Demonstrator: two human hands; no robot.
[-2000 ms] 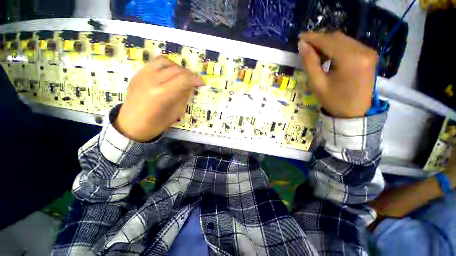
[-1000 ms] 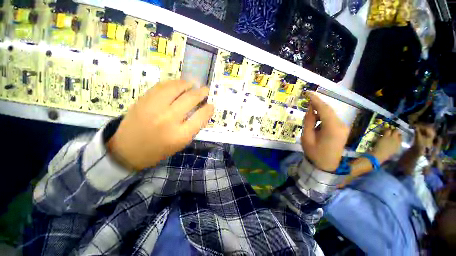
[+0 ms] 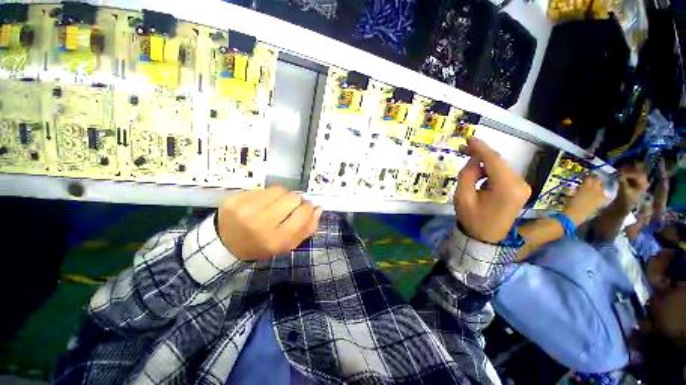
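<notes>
A cream-yellow PCB panel point(image 3: 361, 162) lies on the conveyor rail, with yellow blocks and black parts along its far edge. My right hand point(image 3: 490, 192) is at this panel's right end, thumb and index finger close together near the last yellow block. Whether it holds a small part is too small to tell. My left hand point(image 3: 269, 222) rests at the near rail point(image 3: 361, 204), below the gap between panels, fingers curled; what is under them is hidden. Another PCB panel point(image 3: 113, 113) lies to the left.
Beyond the far rail point(image 3: 421, 80) are bins of dark blue-violet components point(image 3: 385, 21) and small black-silver components point(image 3: 451, 45). Yellow parts stock point(image 3: 583, 9) is at the top right. A neighbouring person in blue point(image 3: 560, 301) works at a panel point(image 3: 563, 180) on the right.
My left hand has moved from the panel edge and gap back to the near rail, uncovering the gap. My right hand has barely moved since the last frame. Earlier, the panels formed an unbroken row.
</notes>
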